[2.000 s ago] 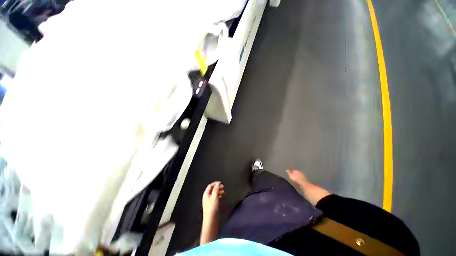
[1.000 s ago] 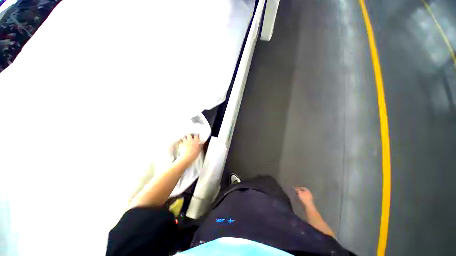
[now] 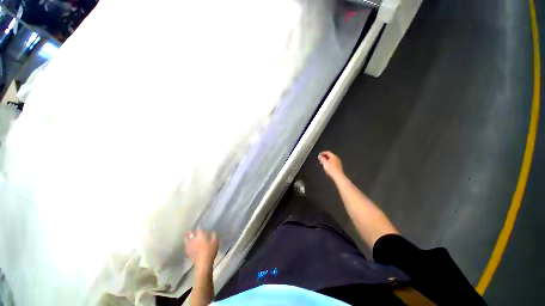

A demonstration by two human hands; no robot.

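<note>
A whitish plastic cover film point(image 3: 137, 137) lies over the wide table and is overexposed over much of its area. It is bunched and wrinkled near the lower left. The fabric lay point(image 3: 254, 158) shows as a bluish-purple edge under the film along the table's side. My left hand point(image 3: 202, 245) is over the film near the table's edge, fingers slightly apart; whether it touches the film cannot be told. My right hand point(image 3: 330, 163) is in the air beside the table, over the floor, with fingers curled and nothing visible in it.
The table's white edge rail point(image 3: 317, 128) runs diagonally to the upper right. A white housing point(image 3: 391, 39) juts from it at the top. The grey floor has a curved yellow line point(image 3: 526, 167) at the right. Dark cluttered items point(image 3: 51, 18) stand at the upper left. My shoe shows beside the rail.
My left hand has gone from the bunched film to a lower place by the table edge. My right hand has risen forward. The table edge has shifted in view, with the white housing nearer.
</note>
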